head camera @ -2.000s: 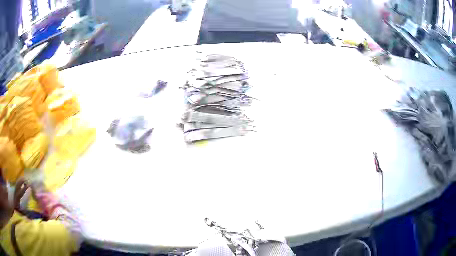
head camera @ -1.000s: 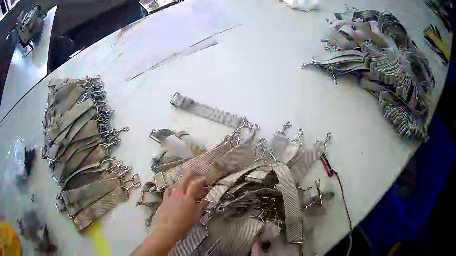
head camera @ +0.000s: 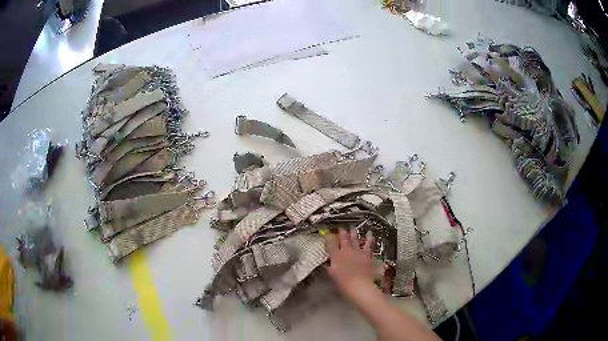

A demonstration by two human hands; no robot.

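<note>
A large loose heap of grey-beige webbing straps (head camera: 307,193) with silver snap hooks lies in front of me at the table's near side. My right hand (head camera: 351,261) reaches in from the lower right and rests on the heap, fingers spread among straps and hooks; no strap is clearly gripped. My left hand is not in view. Two single straps lie just behind the heap, a longer one (head camera: 320,121) and a shorter one (head camera: 265,130). Thread snips with a red part (head camera: 449,212) lie at the heap's right edge, their dark cord running down to the table edge.
A row of overlapping straps (head camera: 137,150), hooks facing right, lies at left. A darker strap bunch (head camera: 527,113) lies at the right edge. Clear plastic pieces (head camera: 40,160) lie at far left, near a yellow tape line (head camera: 150,296). A blue thing (head camera: 533,266) is below the table.
The strap heap is now in front of me and has spread out. My left hand has gone from its left side; my right hand is now on it. The shorter strap now lies separate behind it.
</note>
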